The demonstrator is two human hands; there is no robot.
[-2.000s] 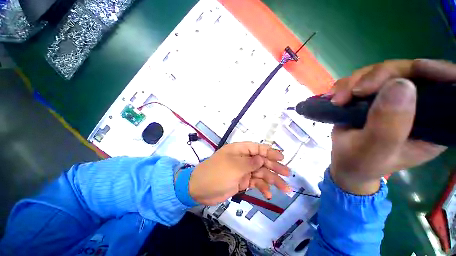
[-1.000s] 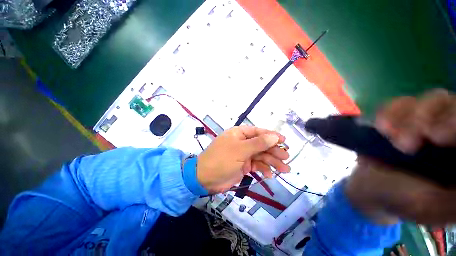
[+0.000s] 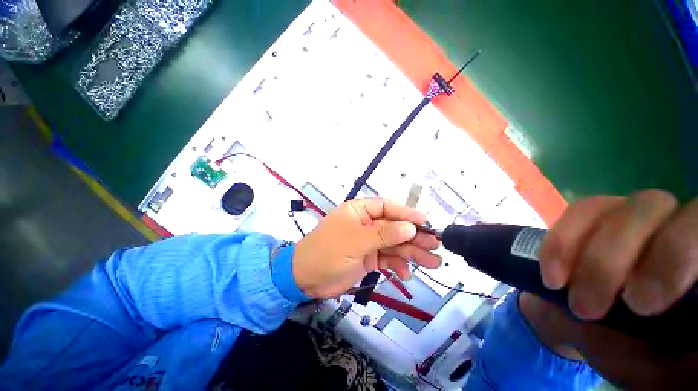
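Note:
My right hand (image 3: 612,260) grips the black electric screwdriver (image 3: 497,248), its tip pointing left. The tip meets the fingertips of my left hand (image 3: 356,244), where thumb and forefinger pinch something tiny, likely a screw, mostly hidden by the fingers. Both hands are over the white panel back (image 3: 306,107). A black sleeved cable (image 3: 390,147) runs across the panel to a connector at its far edge. A small green circuit board (image 3: 207,172) and a black oval pad (image 3: 237,199) are at the panel's left. Red wires (image 3: 402,307) pass below my left hand.
The panel lies on an orange-red pallet edge (image 3: 459,122) on a green bench (image 3: 597,92). A tray of silver screws (image 3: 115,72) is at the upper left, beside a clear plastic bag (image 3: 23,38). Yellow and blue floor lines run at the left.
The screwdriver has come down and left until its tip meets my left fingertips. My left hand has closed from loosely open fingers into a pinch.

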